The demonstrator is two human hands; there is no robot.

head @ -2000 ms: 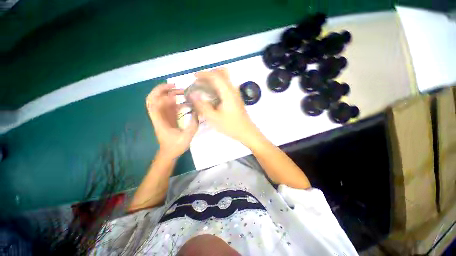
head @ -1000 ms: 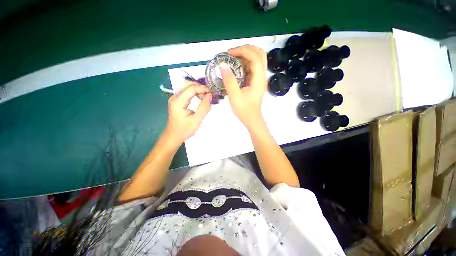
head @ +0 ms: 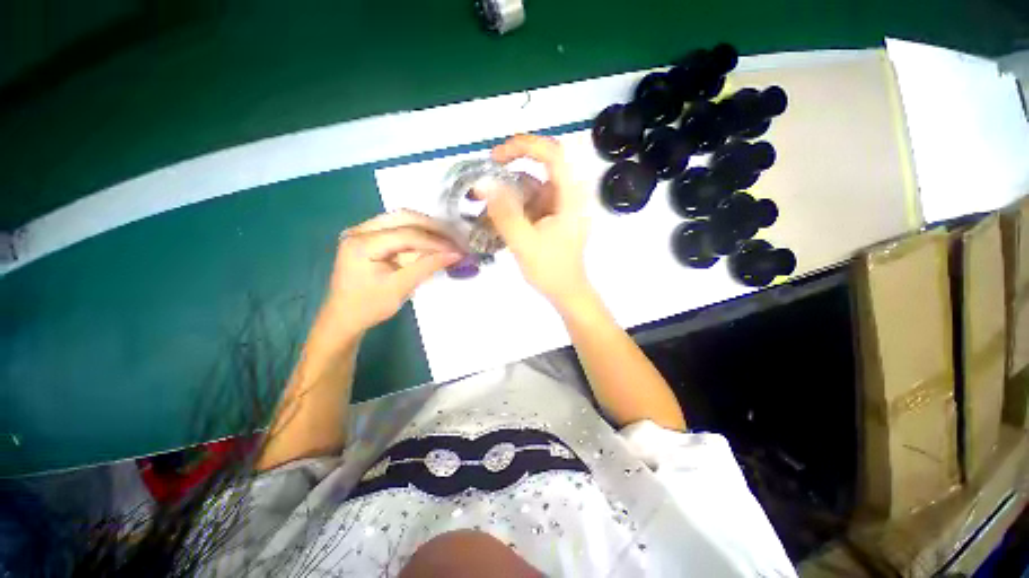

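Observation:
My right hand (head: 544, 226) grips a round silver ring body (head: 465, 186) above the white sheet, with the thumb over its centre. My left hand (head: 389, 265) is at the lower left of the body, fingertips pinched together at its edge. A small purple part (head: 463, 270) shows just below those fingertips. The hands and blur hide how the purple part meets the silver body. Several glossy black flanged collars (head: 627, 186) stand grouped on the sheet to the right of my right hand.
The white sheet (head: 497, 327) lies on a green bench (head: 169, 327). A pale rail (head: 226, 157) borders a green belt, with a silver unit (head: 500, 14) at the top. A black bin (head: 745, 395) is below the bench edge at right, beside cardboard cartons (head: 908, 384).
The black collar that stood alone near my right hand two seconds ago is gone from there. The silver body is lower than one second ago. The silver unit on the belt has moved left.

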